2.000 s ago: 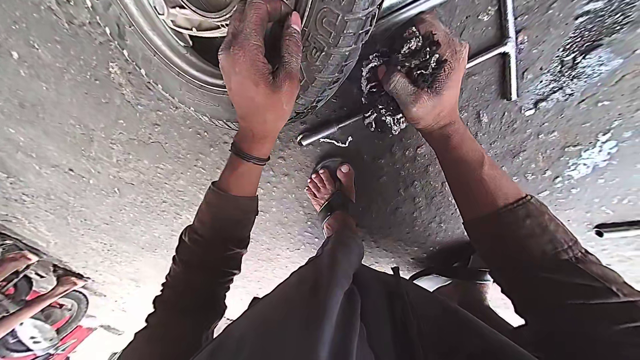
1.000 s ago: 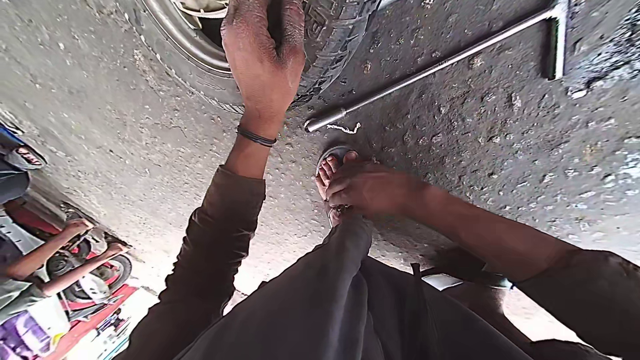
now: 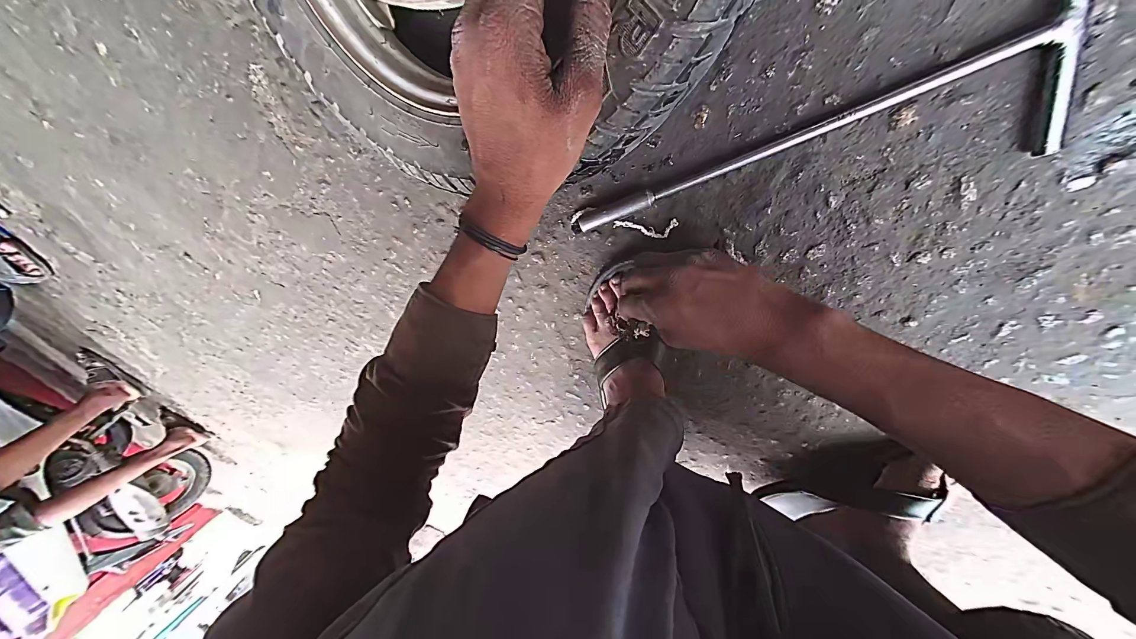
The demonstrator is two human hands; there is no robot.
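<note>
My left hand (image 3: 532,106) lies on the sidewall of a rubber tyre (image 3: 657,80) mounted on a metal wheel rim (image 3: 382,53). Its thumb and fingers are apart; the fingertips are cut off by the top edge of the view. My right hand (image 3: 701,302) is down at my sandalled foot (image 3: 626,359), its fingers bent over the toes. A small frayed, brownish bit (image 3: 635,330) shows under those fingers; whether they grip it is unclear. A metal T-handle socket wrench (image 3: 825,126) lies on the ground, its socket end between the tyre and my right hand.
A short white string (image 3: 648,231) lies by the wrench's socket end. My other sandalled foot (image 3: 905,493) is at the lower right. At the left, another person's forearms (image 3: 98,484) reach over a red motorcycle (image 3: 133,506). The ground is rough and pitted.
My right hand has moved down from beside the tyre to my foot; the black-and-white stringy bundle it held earlier is no longer plainly visible. My left hand stays on the tyre.
</note>
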